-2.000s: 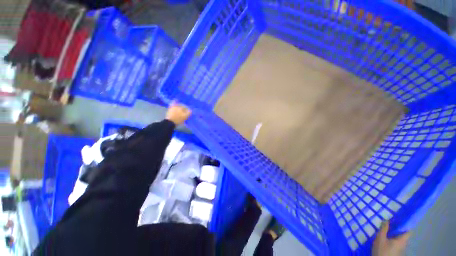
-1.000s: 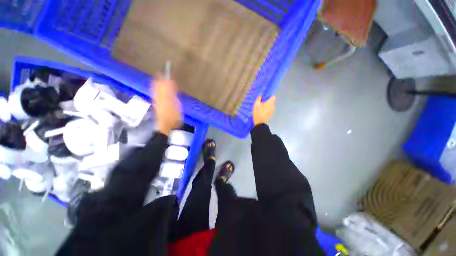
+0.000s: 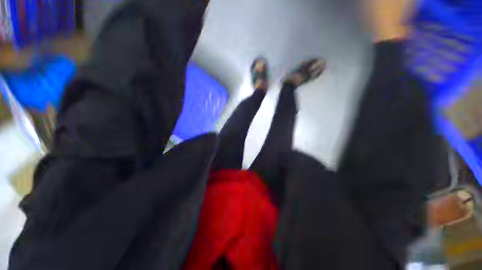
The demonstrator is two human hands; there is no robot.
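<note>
The picture is strongly blurred. My right hand (image 3: 390,19) is a smeared patch at the top right, above the black sleeve and beside a blue lattice crate (image 3: 446,47). Its fingers cannot be made out, so I cannot tell if it grips the crate. The crate is cut off by the right edge, with a brown patch showing at its side. My left sleeve (image 3: 158,31) runs up to the top edge, and my left hand is out of the picture.
My feet in dark shoes (image 3: 306,71) stand on the grey floor (image 3: 227,31). A blue plastic surface (image 3: 201,103) is beside my left sleeve. Blue and brown things are at the upper left. A reddish-brown seat-like object (image 3: 449,208) is at the lower right.
The view has swung round. The large crate that both hands touched has left the top centre, and a blue crate shows at right. The crate of white parts and my left hand are out of view.
</note>
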